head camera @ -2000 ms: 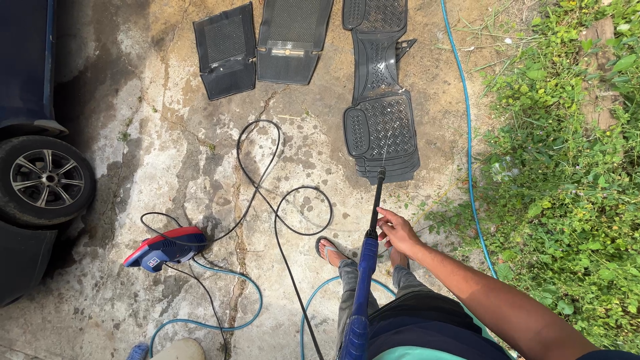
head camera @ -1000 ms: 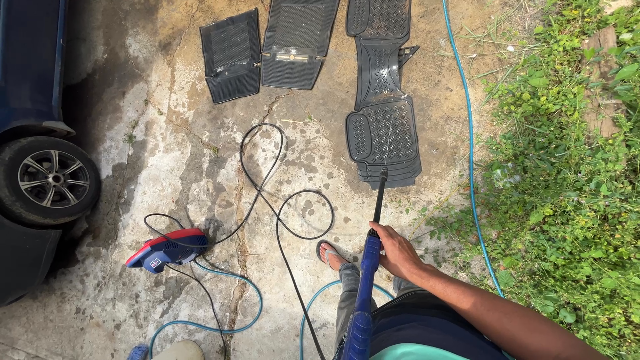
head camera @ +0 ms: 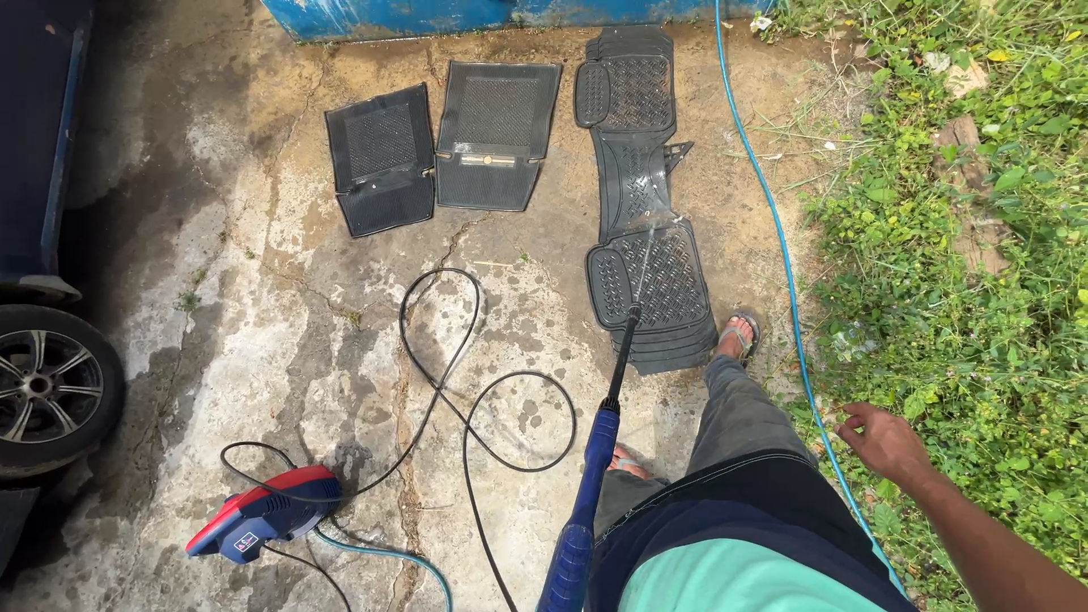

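Observation:
A pressure washer's spray lance [head camera: 624, 357] with a blue grip rises from the bottom edge; the hand at its rear is out of view. A thin water jet leaves its nozzle and meets the long black rubber car mat [head camera: 654, 263] near its narrow middle part. My right hand [head camera: 884, 442] is off to the right, loosely curled and empty, above the blue hose [head camera: 792, 297] and the weeds. My left hand does not show. Two smaller black car mats [head camera: 380, 157] [head camera: 497, 127] lie side by side to the left of the long one.
The red and blue pressure washer [head camera: 268, 514] rests at lower left, its black hose [head camera: 476, 306] looped over the cracked concrete. A car wheel [head camera: 51, 387] stands at the left edge, a blue painted surface [head camera: 510, 13] at the top. Weeds [head camera: 977, 340] grow on the right.
My right hand, earlier at the front of the blue lance, has come away from it to the right. One foot has stepped forward beside the long mat. The view now reaches farther up.

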